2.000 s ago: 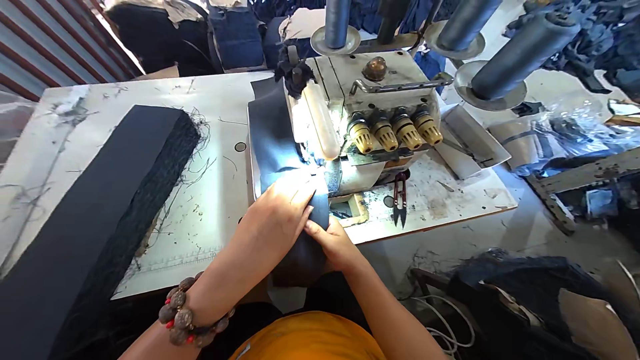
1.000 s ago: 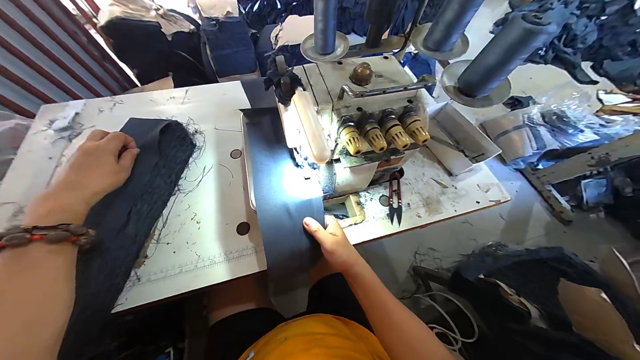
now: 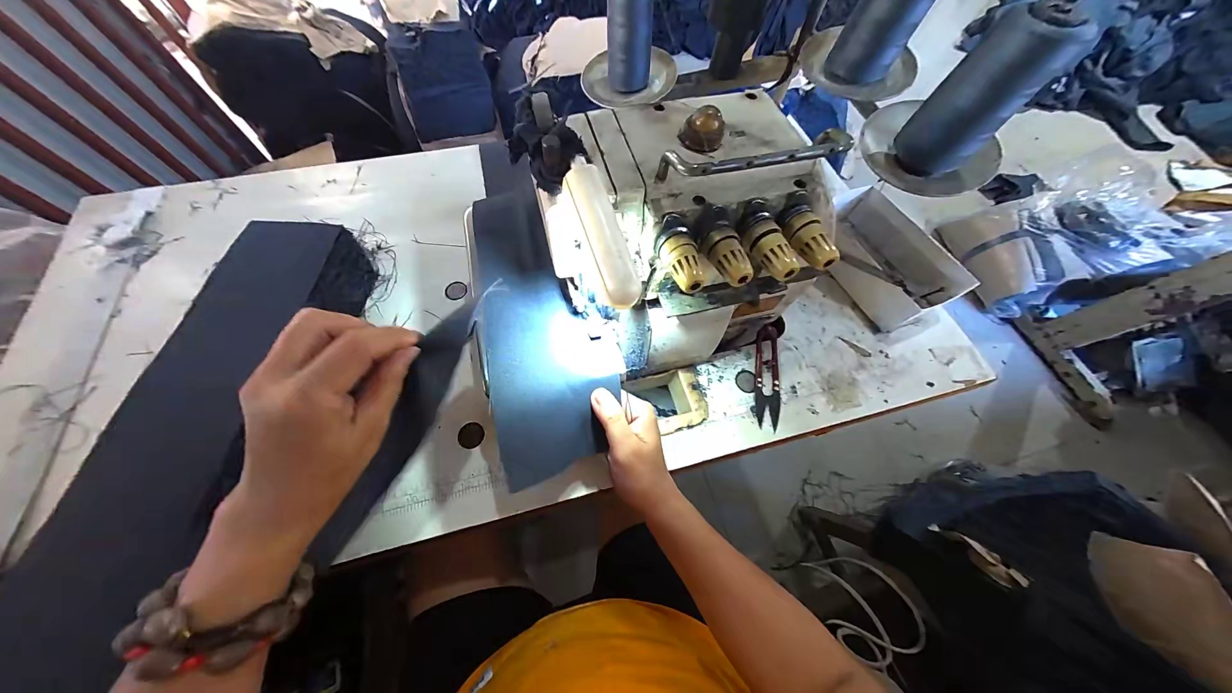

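My left hand (image 3: 322, 409) pinches the corner of a dark fabric piece (image 3: 433, 375), lifted between the stack and the machine. The stack of dark fabric pieces (image 3: 183, 385) lies on the left of the table, its right edge frayed. My right hand (image 3: 635, 448) grips the near right edge of another dark fabric panel (image 3: 539, 385), thumb on top. That panel lies at the lit needle area of an overlock sewing machine (image 3: 674, 241), whose presser foot I cannot make out in the glare.
Red-handled thread snips (image 3: 767, 375) lie right of my right hand. Thread cones (image 3: 991, 87) stand behind the machine's tension knobs (image 3: 760, 245). An open box (image 3: 895, 260) sits on the white table (image 3: 443, 510). Dark fabric is heaped at the lower right (image 3: 1001, 577).
My left hand has moved right from the fabric stack, now with a piece pinched in its fingers. My right hand stays at the panel's edge by the machine.
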